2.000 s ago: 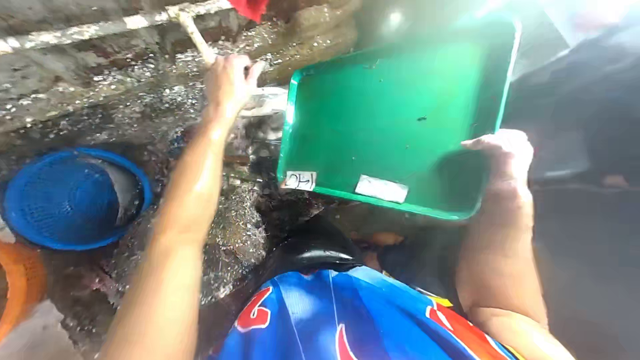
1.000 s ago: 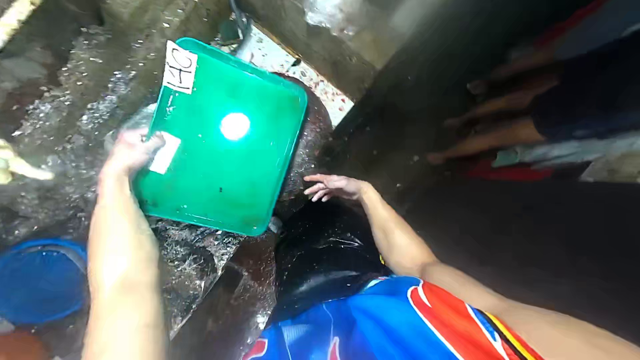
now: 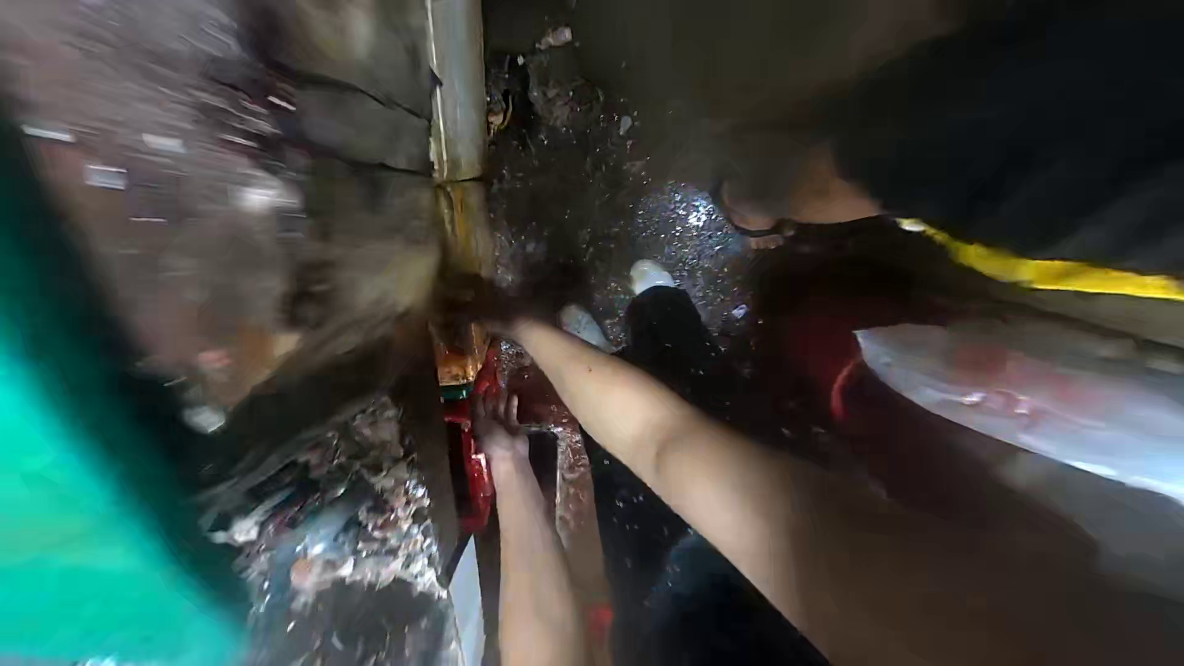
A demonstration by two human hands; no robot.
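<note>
Low in the middle of the view, my left hand (image 3: 499,421) reaches down to a red plastic object (image 3: 476,481), with its fingers on or just over it. Whether the fingers grip it cannot be told. My right hand (image 3: 476,301) is dark and blurred at the rust-stained lower part of a pale upright pipe or post (image 3: 458,102); its fingers and any hold are hidden. A green tray (image 3: 83,518), large and blurred, fills the lower left edge, and no hand shows on it.
A wet heap of small scraps (image 3: 361,518) lies left of my hands. My shoes (image 3: 650,276) stand on wet, dark ground. Another person's foot (image 3: 763,227) is at the upper right. At the right lies a large pale, red-stained object (image 3: 1017,398), perhaps a fish.
The view has swung strongly. My left hand was on the green tray and now is at the red object; my right hand has moved from beside the tray to the post.
</note>
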